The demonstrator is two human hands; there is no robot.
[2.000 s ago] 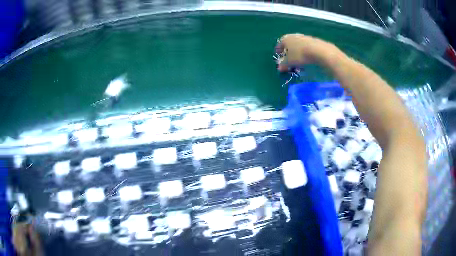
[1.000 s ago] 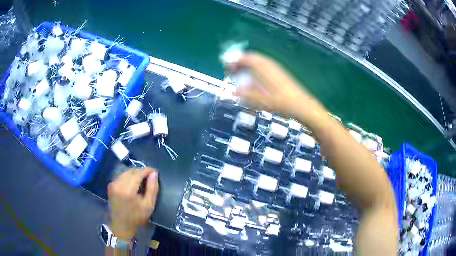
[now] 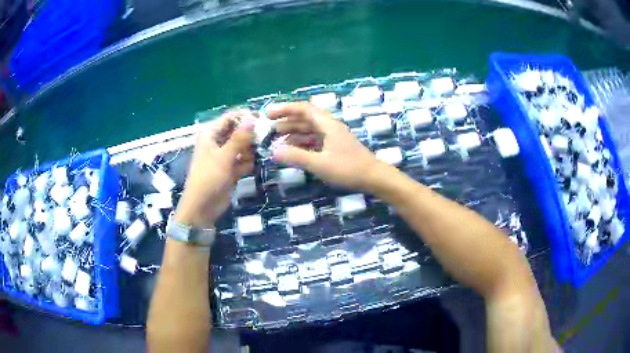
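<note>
My left hand (image 3: 224, 155), with a watch on its wrist, and my right hand (image 3: 314, 145) meet over the upper left of the clear blister tray (image 3: 325, 307). Between their fingers is a white wired component (image 3: 263, 129), blurred, with a dark part below it. Both hands appear to hold it. White components such as this one (image 3: 300, 215) sit in rows in the tray pockets. The front of the tray shows strong glare. The forearms hide some pockets.
The left blue bin (image 3: 109, 241) is heaped with white components; loose components (image 3: 157, 200) lie between it and the tray. The right blue bin (image 3: 528, 148) holds more, with a plain white block (image 3: 506, 142) beside it. The green conveyor (image 3: 276, 52) runs beyond the tray.
My right hand has come back from over the conveyor to the tray's upper left. My left hand has risen from the front edge to join it. The camera view has turned.
</note>
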